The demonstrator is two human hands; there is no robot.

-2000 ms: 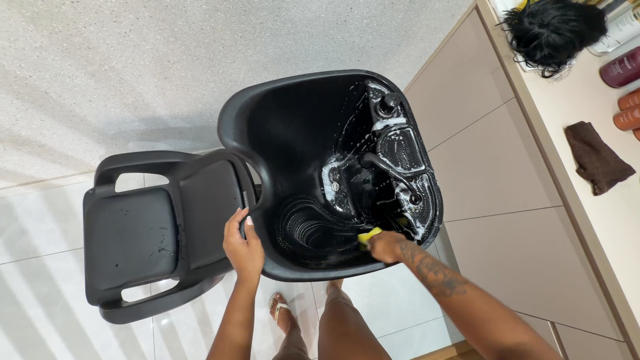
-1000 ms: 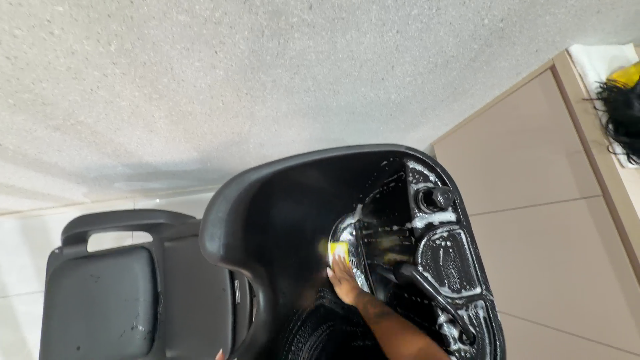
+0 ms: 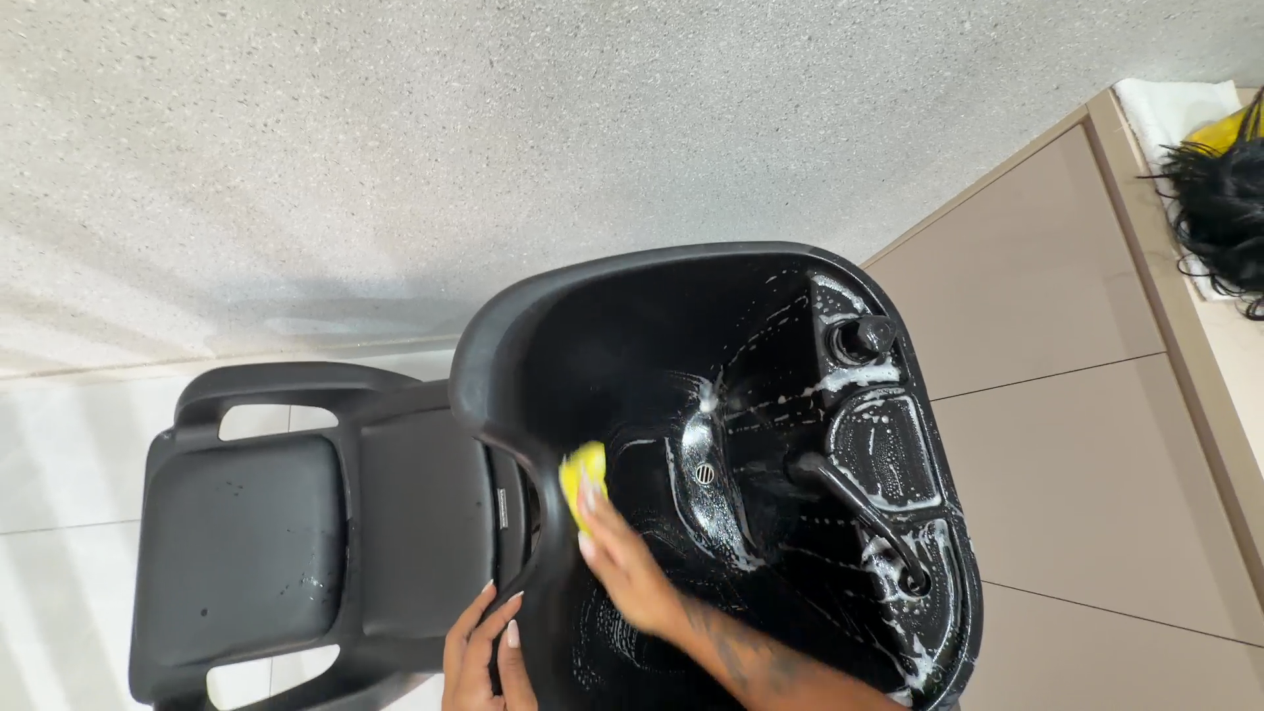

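Observation:
A black salon shampoo basin [image 3: 632, 326] fills the middle of the head view, with soap suds on its inner wall, around the drain [image 3: 705, 475] and along the tap ledge. My right hand [image 3: 617, 563] presses a yellow sponge [image 3: 584, 484] on the inner surface beside the neck cutout. Against the outer edge of the rim, below the cutout, rest the fingers of my left hand [image 3: 486, 647], with nothing seen in them. A black spout [image 3: 864, 509] and a round black knob [image 3: 869, 338] stand on the ledge at the right.
A black salon chair [image 3: 242, 538] with armrests joins the basin at the left, with wet drops on its seat. Behind is a speckled wall [image 3: 494, 128]. Beige cabinets [image 3: 1047, 425] flank the right side; dark hair [image 3: 1224, 207], a white towel [image 3: 1165, 114] and something yellow lie on top.
The sponge in my right hand has moved from beside the drain to near the neck cutout. More of my left hand shows at the rim than a second ago.

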